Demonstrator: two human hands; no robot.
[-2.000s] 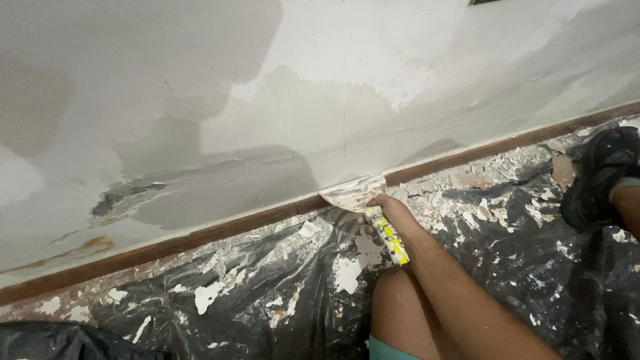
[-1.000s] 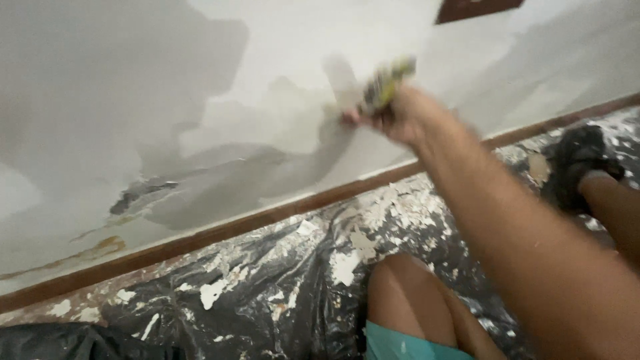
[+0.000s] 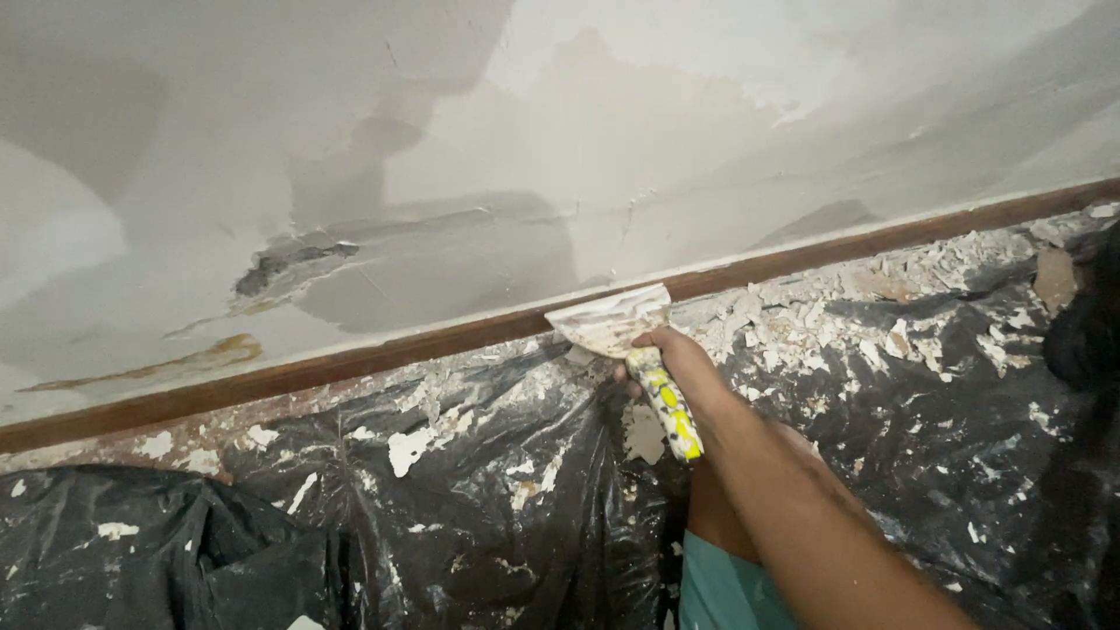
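My right hand is closed around the yellow, putty-spattered handle of a wide putty knife. The knife's whitish, coated blade has its broad edge at the brown wooden baseboard, near the foot of the wall. Above it, the grey and white wall shows patches of differing shade. To the left, a dark, broken hole in the plaster sits over a yellow-brown stain. My left hand is outside the view.
Black plastic sheeting covers the floor along the baseboard, wrinkled and strewn with paint flakes. A bunched fold of plastic lies at lower left. My bare knee and teal shorts are below the arm; a dark shoe is at the right edge.
One second ago my right hand and the knife were blurred, higher up against the wall. Now they are down at the baseboard, much as they were two seconds ago.
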